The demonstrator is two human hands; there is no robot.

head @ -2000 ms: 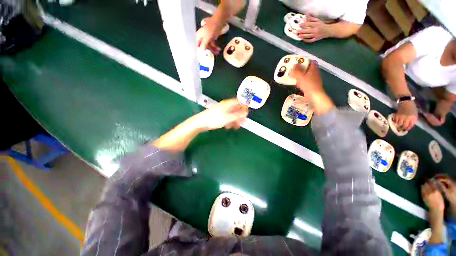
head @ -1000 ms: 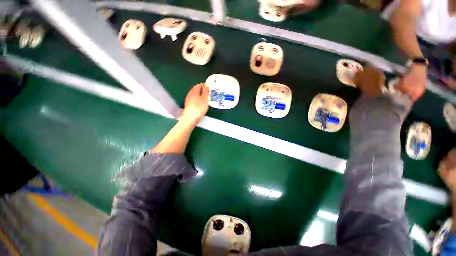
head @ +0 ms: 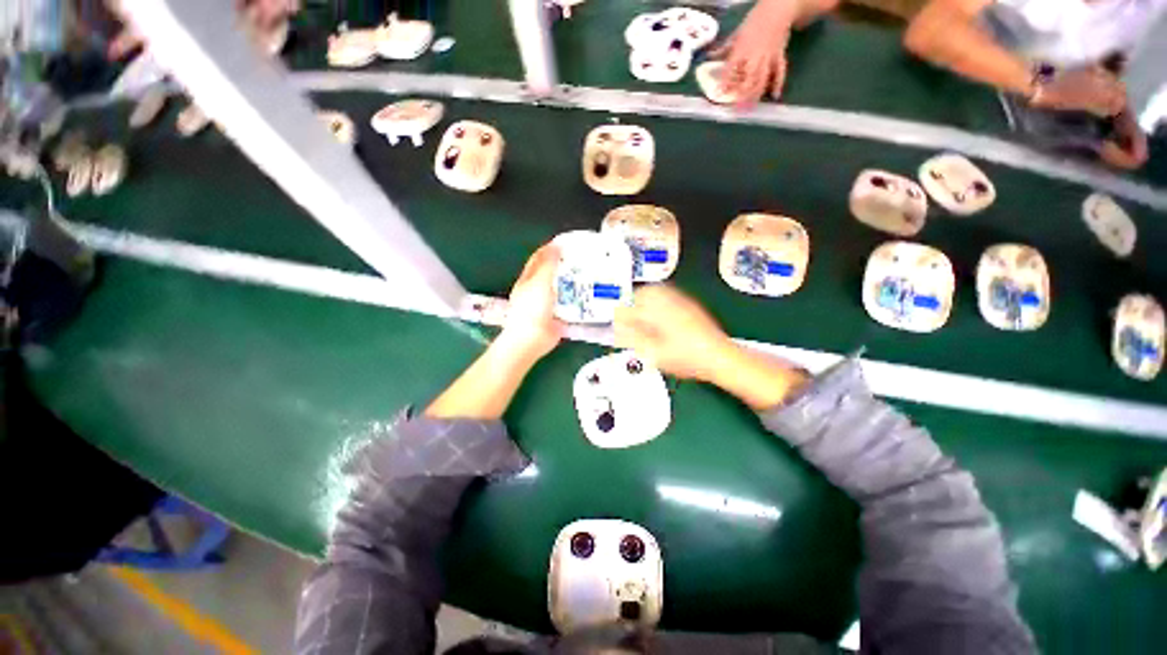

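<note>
My left hand [head: 535, 297] holds a white back housing with circuit board [head: 590, 276] by its left side, above the near belt rail, open side up with blue parts showing. My right hand [head: 668, 330] is at the housing's lower right edge, blurred; whether it grips the housing cannot be told. A front cover [head: 622, 399] with dark round openings lies on the green worktop just below my hands. Another two-eyed cover [head: 607, 572] lies closer to me, at the bottom.
More back housings [head: 764, 255] lie on the dark green belt [head: 538, 211], with covers [head: 618, 159] along its far side. A slanting white post [head: 320, 166] stands at the left. Other people's hands [head: 755, 62] are across the belt. A white slip [head: 1106, 525] lies at the right.
My left hand has lifted the housing to the near rail. My right hand has come back from the far right to beside it. A front cover now lies on the worktop below my hands.
</note>
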